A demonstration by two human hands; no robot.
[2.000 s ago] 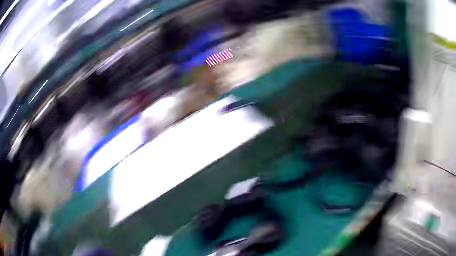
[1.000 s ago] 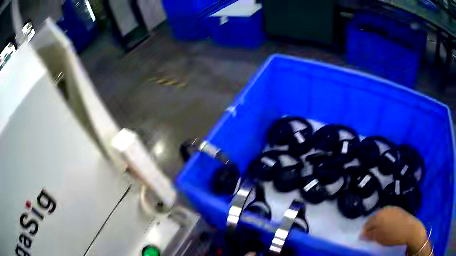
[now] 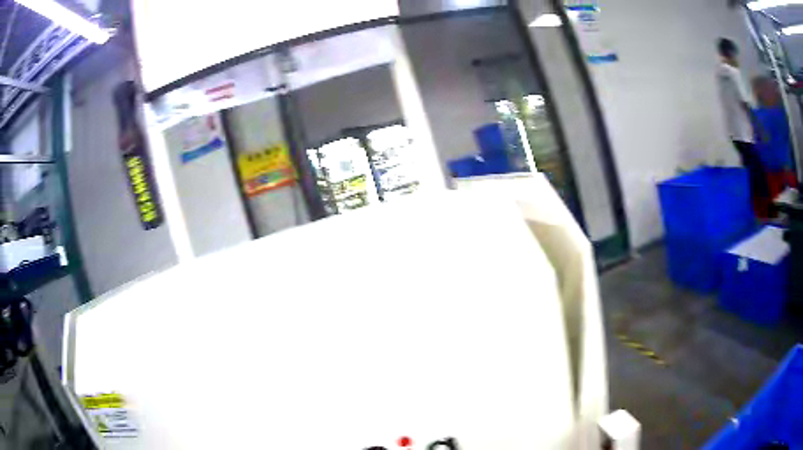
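Observation:
The large white test chamber [image 3: 335,334] fills the lower middle of the view, with its curved lid down as far as I can see. The top of its dark lettering and a red dot [image 3: 405,441] show at the bottom edge. A yellow and white warning label [image 3: 110,415] is on its lower left. Neither my left hand nor my right hand is in the picture.
A blue tote's rim [image 3: 764,406] is cut off at the lower right. A white upright bar [image 3: 621,431] stands beside the chamber. Blue bins [image 3: 704,227] and a walking or standing person [image 3: 735,105] are at the far right. Dark items [image 3: 15,330] are at the left edge.
The view has swung up and left from the tote to the chamber and the glass wall behind. The hand seen over the tote and the headphones inside have left the picture.

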